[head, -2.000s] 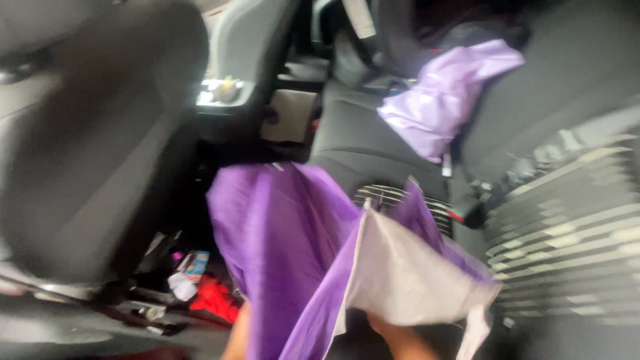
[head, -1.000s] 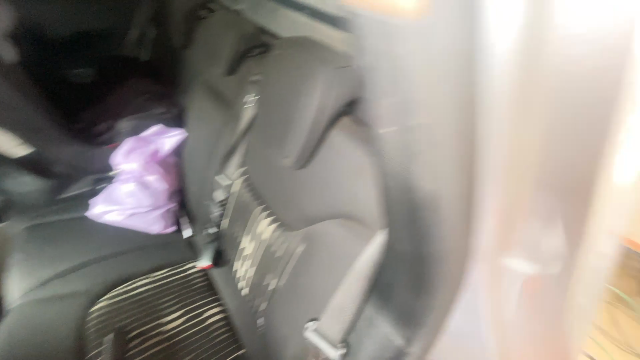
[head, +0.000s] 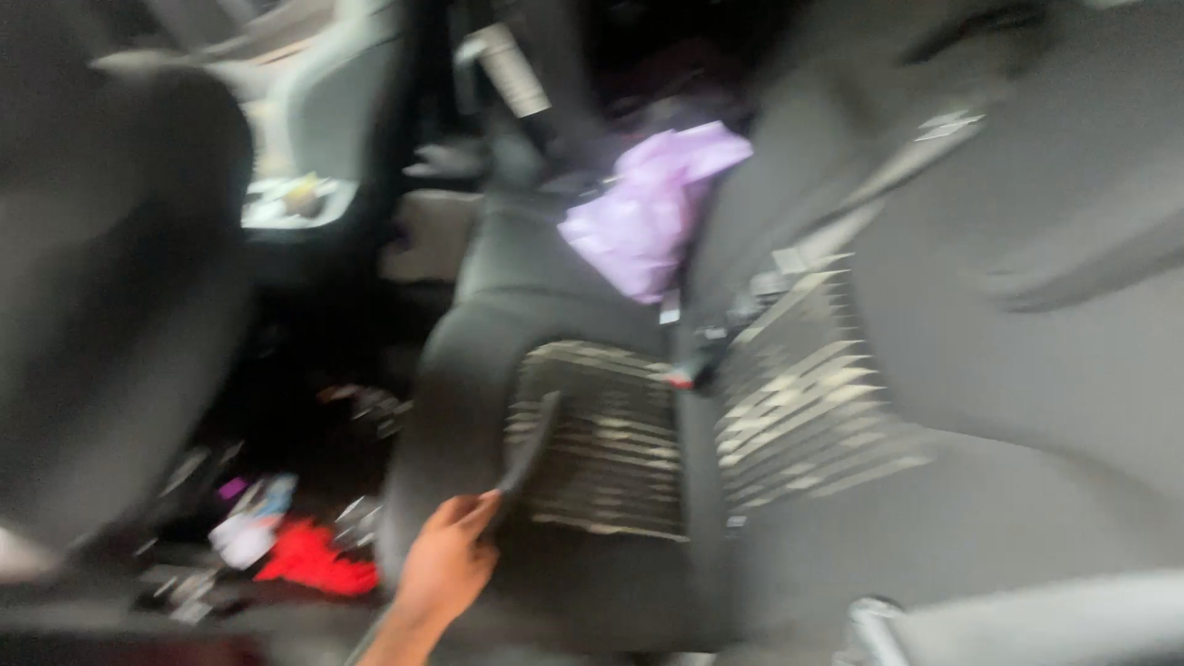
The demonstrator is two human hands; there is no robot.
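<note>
My left hand (head: 449,560) comes in from the lower edge over the front of a dark car rear seat (head: 573,592). Its fingers are closed on one end of a narrow dark object (head: 532,453), whose far end reaches over the seat's striped fabric panel (head: 610,444). Blur hides what kind of object it is. Farther back on the seat, against the backrest, lies a crumpled light purple cloth or bag (head: 647,217). My right hand is out of view.
A front seat back (head: 111,305) rises at left. Red cloth (head: 319,560) and crumpled white items (head: 245,536) lie in the footwell. A red-tipped seat belt buckle (head: 680,380) sits by the backrest (head: 999,370). A light metallic part (head: 874,629) is at lower right.
The purple and white fabric at both hands two seconds ago is out of view. My left hand now holds the narrow dark object. The view swung right, then back.
</note>
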